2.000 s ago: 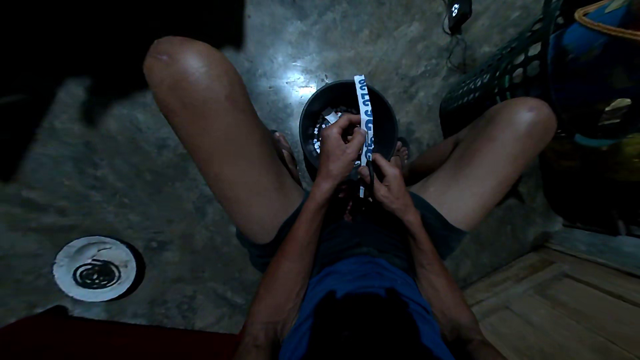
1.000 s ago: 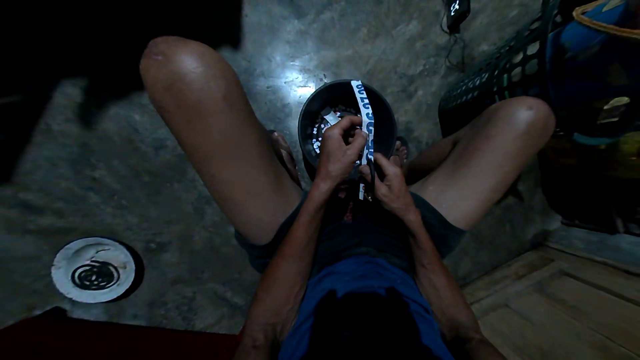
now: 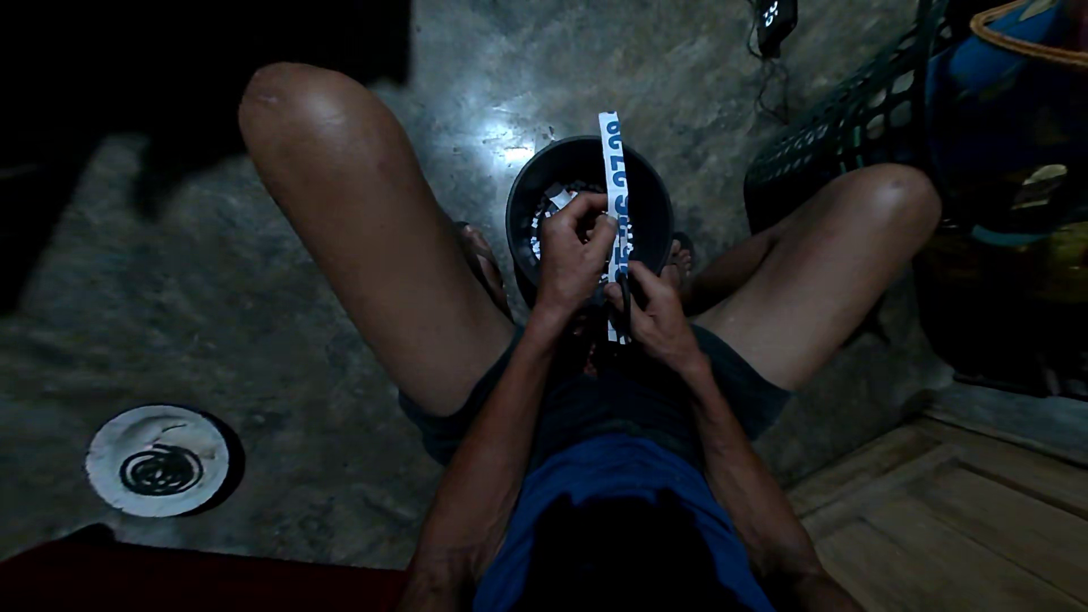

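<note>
A dark round bucket (image 3: 520, 183) stands between my feet with small white pieces (image 3: 561, 197) inside. Over it, my left hand (image 3: 580, 246) pinches a long white strip (image 3: 615, 178) with blue printing, holding it about midway along its length. My right hand (image 3: 653, 310) is at the strip's lower part, closed around a small dark tool (image 3: 626, 297), possibly scissors; its blades are hard to make out. The strip's upper end stands up past the bucket's far rim, and its lower end shows below my right hand.
A white plate (image 3: 127, 433) with a dark coil lies on the concrete floor at lower left. A green perforated plastic basket (image 3: 837, 119) is at upper right, near a small black device (image 3: 775, 25) with a cord. A wooden panel (image 3: 960, 510) lies at lower right.
The strip's upper end has tilted left and then back towards upright. Both hands remain over the near part of the bucket.
</note>
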